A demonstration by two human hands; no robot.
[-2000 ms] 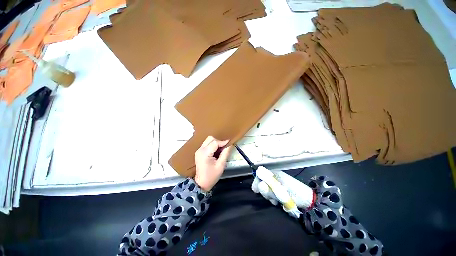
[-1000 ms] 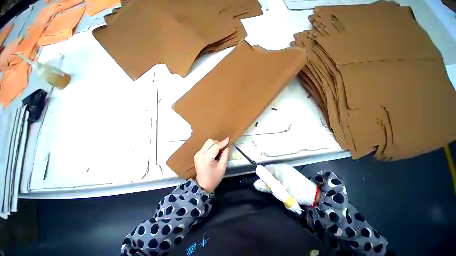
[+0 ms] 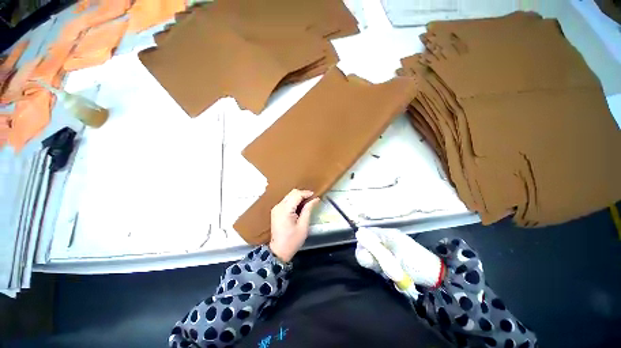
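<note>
A brown cut panel with notched edges lies folded on the white-covered table, its lower end at the front edge. My bare left hand pinches the panel's right edge near its lower end. My gloved right hand holds a dark pointed tool, likely scissors. The tool's tip is close beside my left fingertips at the panel's edge. Whether it touches the fabric, and whether its blades are apart, I cannot tell. The glove hides the handle.
A large brown stack lies at right, a smaller one farther back. Orange pieces, a small bottle and a black lump on layered sheets are at left. Dark snips lie right of the panel.
The view has shifted slightly. My right hand and the tool have moved a little to the right. My left hand keeps its pinch on the panel.
</note>
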